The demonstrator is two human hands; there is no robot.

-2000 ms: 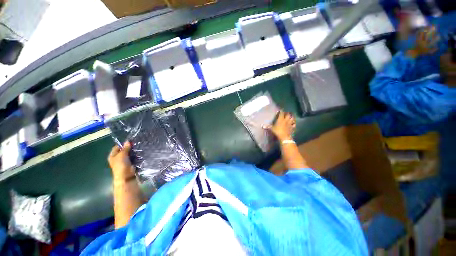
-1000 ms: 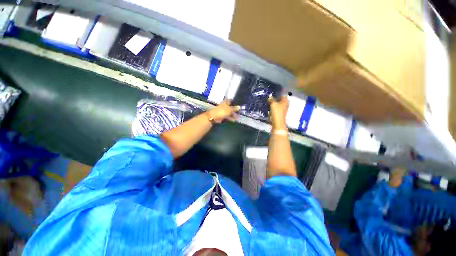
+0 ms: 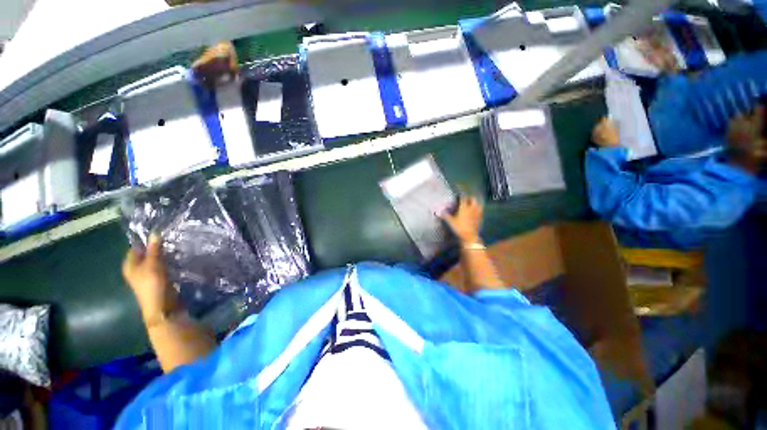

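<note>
My left hand point(image 3: 150, 273) holds a black bagged keyboard point(image 3: 189, 239) by its near left edge, over the bench's left part. More black bagged pieces point(image 3: 273, 222) in shiny film lie just right of it, partly overlapped. My right hand point(image 3: 467, 222) rests with its fingers on the near right edge of a grey flat piece point(image 3: 420, 206) with a white label, tilted on the green bench. Whether the fingers grip it or only touch it is unclear. A stack of grey pieces point(image 3: 530, 155) lies further right.
Open retail boxes point(image 3: 349, 92) with blue edges line the conveyor beyond the bench. An open bulk carton point(image 3: 589, 285) stands at the near right. A silver bag point(image 3: 25, 340) lies at the far left. Another person's hand point(image 3: 217, 65) reaches over the boxes; a co-worker's blue sleeve point(image 3: 631, 197) is at right.
Both hands have come back from a box on the conveyor to the bench. My left now holds a black bagged piece; my right is at the grey piece. The view has shifted.
</note>
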